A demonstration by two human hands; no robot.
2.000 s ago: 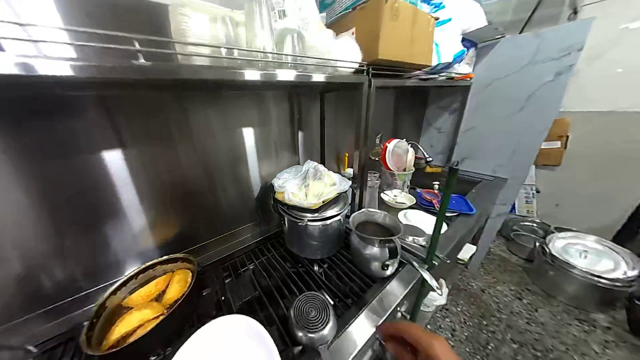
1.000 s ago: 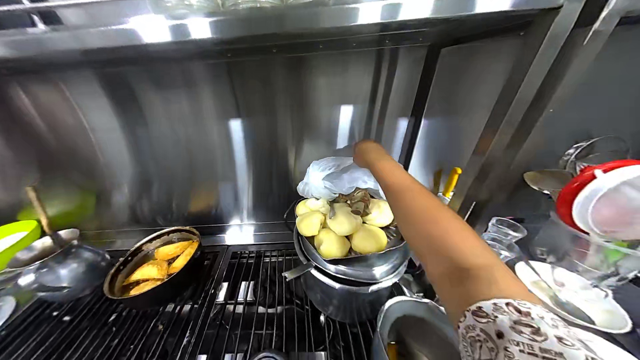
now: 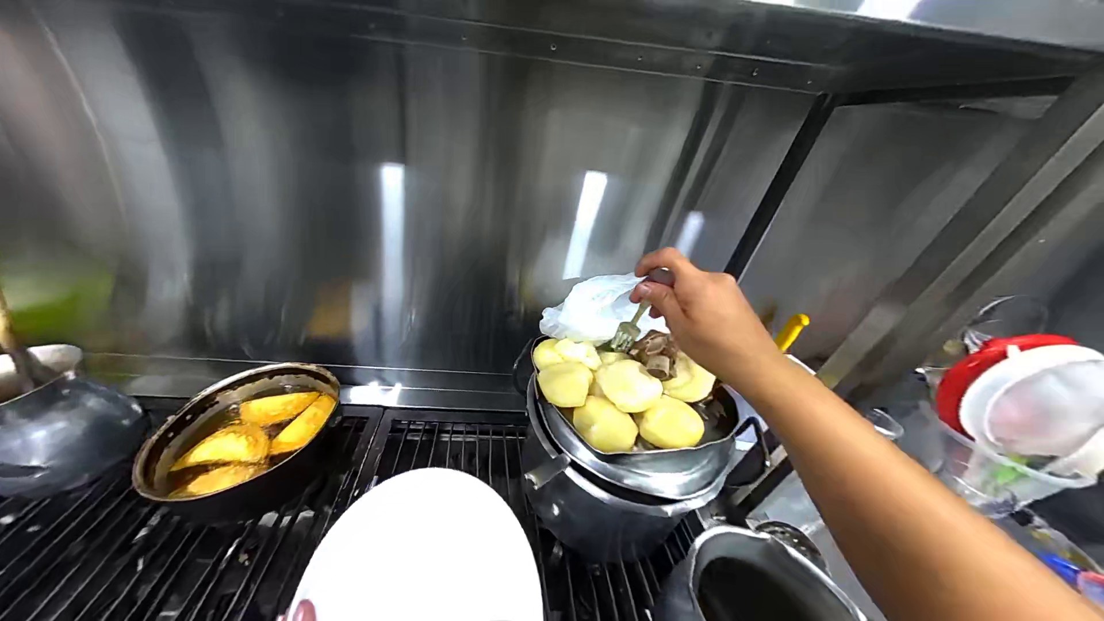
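Note:
My right hand (image 3: 677,297) grips a fork (image 3: 630,332) by its handle, tines down over a pan of peeled potatoes (image 3: 630,385). Beside the tines are brown pieces that look like meat (image 3: 655,354). A crumpled clear plastic bag (image 3: 599,306) lies at the pan's back edge. The pan sits on top of a metal pot (image 3: 586,513) on the stove. At the bottom edge, only a fingertip of my left hand (image 3: 304,611) shows, at the rim of a white plate (image 3: 427,552).
On the left burners stand a pan (image 3: 151,448) with golden half-moon pastries in oil and a metal pot (image 3: 65,431). An empty-looking metal jug (image 3: 707,561) is at the lower right. Farther right are a red strainer (image 3: 957,388) and a clear container. A steel shelf (image 3: 604,52) runs overhead.
My right hand was over the plastic bag a second ago; now it holds a fork above the potatoes. The white plate has come into view again. Two seconds ago the bag covered the pan's contents.

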